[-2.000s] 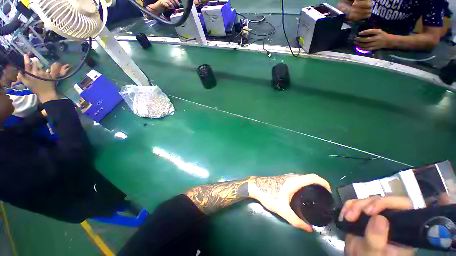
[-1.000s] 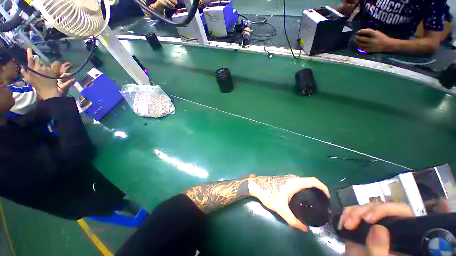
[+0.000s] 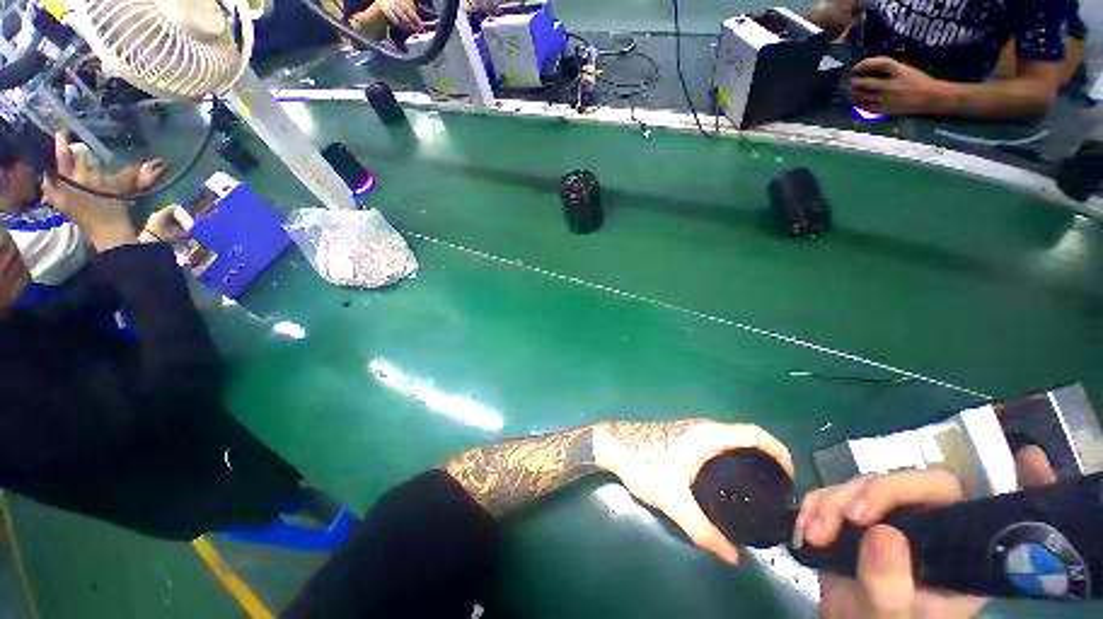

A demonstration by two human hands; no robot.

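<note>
My left hand is wrapped around a black cylindrical unit, whose round dark end with small specks faces up toward me. My right hand grips a black electric screwdriver with a round blue-and-white BMW sticker, lying sideways at the lower right. The narrow end of the tool is beside the unit's right rim; the bit is hidden by my fingers, so I cannot tell whether it touches the unit.
A grey-and-black screw feeder stands behind my right hand. Black units lie on the green belt. A clear bag of small parts, a blue box and a fan are left. People work left and across.
The units on the far belt have moved right, and one with a pink-lit ring has come out behind the fan post. The screwdriver and my right hand have shifted slightly left.
</note>
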